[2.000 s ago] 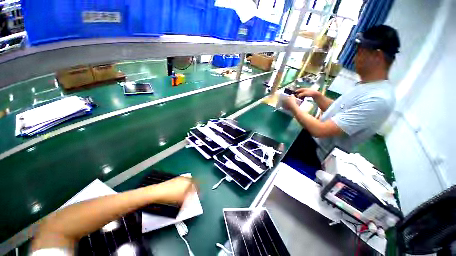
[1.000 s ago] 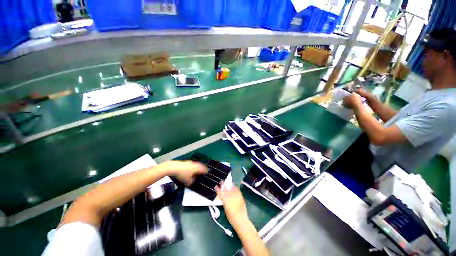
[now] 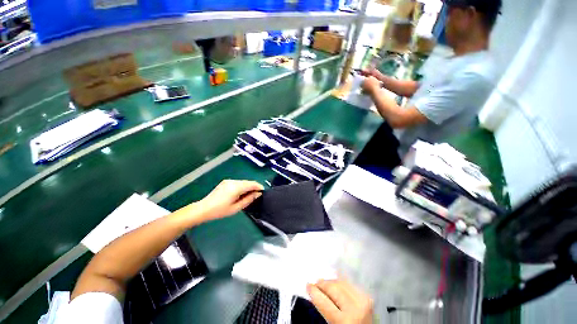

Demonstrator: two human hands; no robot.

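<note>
My left hand (image 3: 235,197) is at the left corner of a dark solar panel (image 3: 292,207), fingertips gripping its edge. My right hand (image 3: 341,305) is at the bottom, partly cut off by the frame, at the edge of a blurred white-backed panel (image 3: 285,269) with a white cord; its fingers close on that edge. A lined black panel (image 3: 166,269) lies under my left forearm, and a white-backed panel (image 3: 123,221) lies left of it. A further dark panel (image 3: 262,307) shows below the blurred white one.
A panel pile (image 3: 294,152) with white cords lies ahead. At right are the light box (image 3: 392,253), a bench meter (image 3: 436,197), a red lead and a black fan (image 3: 541,215). A coworker stands beyond. The conveyor (image 3: 209,139) runs left; a shelf with blue bins (image 3: 190,14) hangs above.
The view has swung right. The lined panel between my hands is no longer seen that way; a plain dark face and a blurred white-backed panel are there. My right hand has moved down and right.
</note>
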